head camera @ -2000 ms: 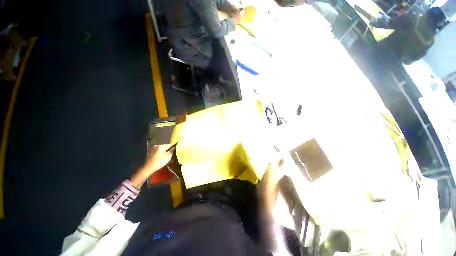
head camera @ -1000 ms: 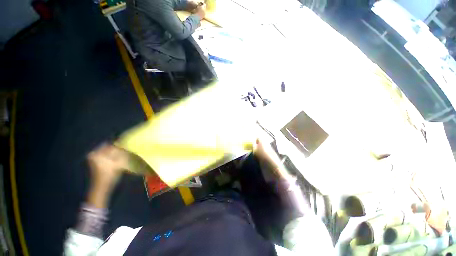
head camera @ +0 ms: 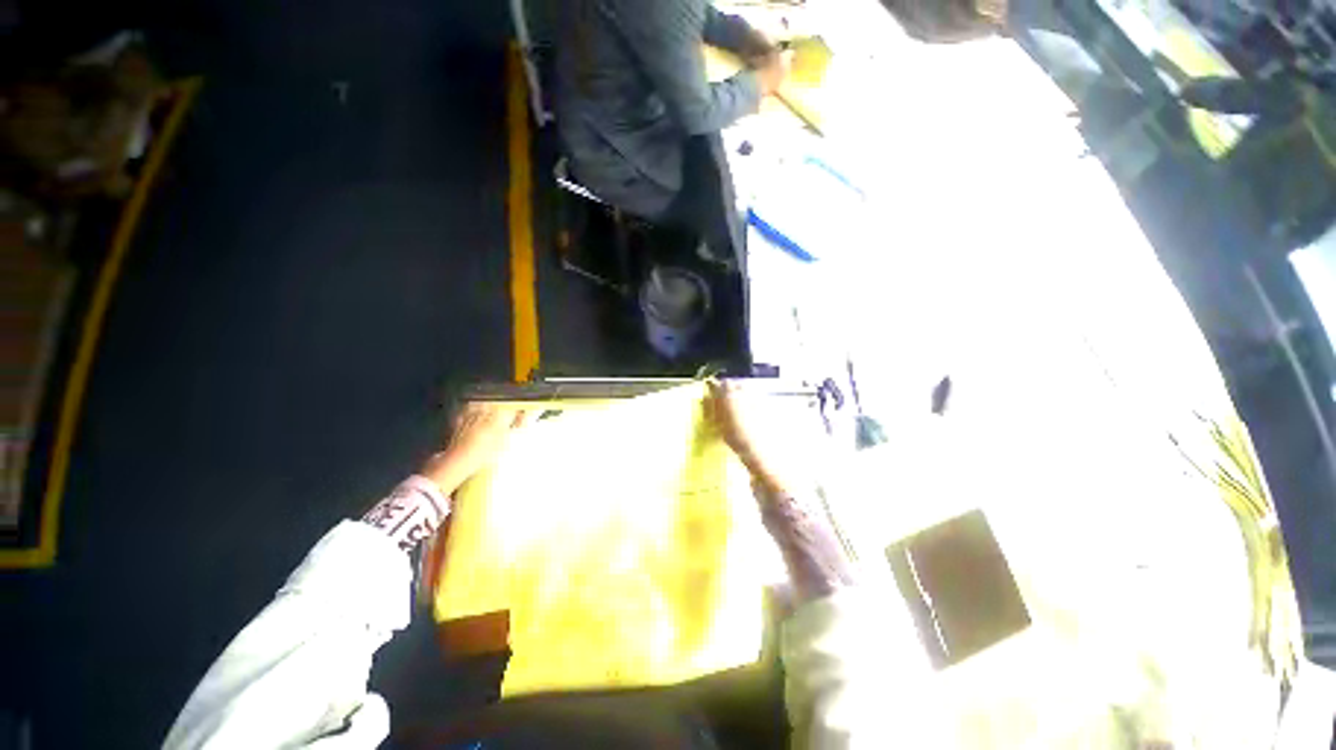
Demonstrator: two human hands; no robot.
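A large bright yellow leather panel [head camera: 601, 564] lies spread in front of me over the small side board [head camera: 506, 390]. My left hand [head camera: 481, 440] rests on its far left corner. My right hand [head camera: 727, 416] is at its far right corner. Whether the fingers of either hand grip the edge or press on it is too glared to tell. An orange-red piece [head camera: 472, 633] shows under the panel's near left side. A thin white strip [head camera: 623, 383] lies along the board's far edge.
A dark brown square piece [head camera: 963, 586] lies on the white bench [head camera: 996, 293] at right. Small dark tools [head camera: 832, 393] lie near the bench edge. A seated person [head camera: 630, 103] works ahead, with a blue item [head camera: 781, 235] nearby. A pale-rimmed pot [head camera: 676, 298] stands beside the stool.
The yellow panel, raised and tilted between my hands a second ago, now lies flat over the side board. Both hands have moved to its far edge, and the view has shifted.
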